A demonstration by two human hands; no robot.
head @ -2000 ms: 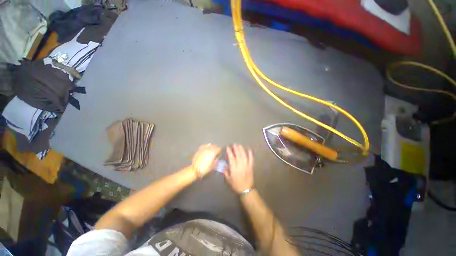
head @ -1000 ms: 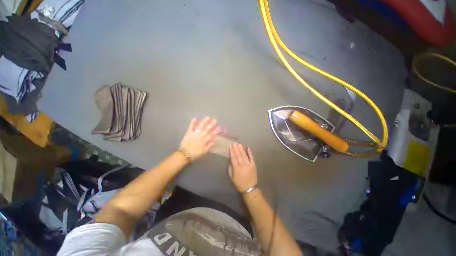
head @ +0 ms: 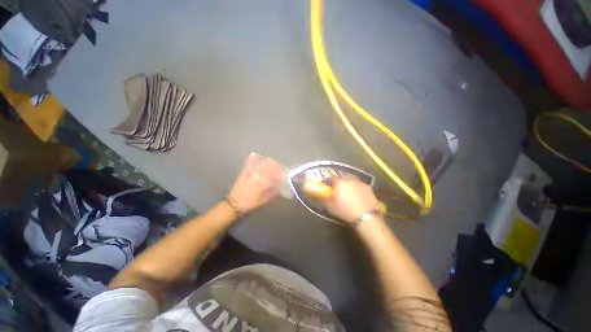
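My right hand (head: 350, 200) is closed around the orange-brown handle of the steam iron (head: 314, 211). The iron lies on the grey table with its pointed tip to the left, close to my left hand. My left hand (head: 257, 183) rests on a small taupe piece (head: 284, 187), which shows only in part between the hand and the iron tip. I cannot tell whether the fingers grip it. A fanned stack of small taupe pieces (head: 155, 111) lies to the left on the table.
The yellow hose (head: 363, 142) loops over the table to the iron. A narrow grey metal object (head: 439, 155) lies behind it. Dark and white fabric heaps (head: 97, 237) are below the left edge. A red padded board (head: 531, 48) is at upper right. Dark cloth (head: 483, 275) hangs at right.
My right hand has left the small piece and taken hold of the iron, which has moved left towards my left hand. The yellow hose has shifted left with it.
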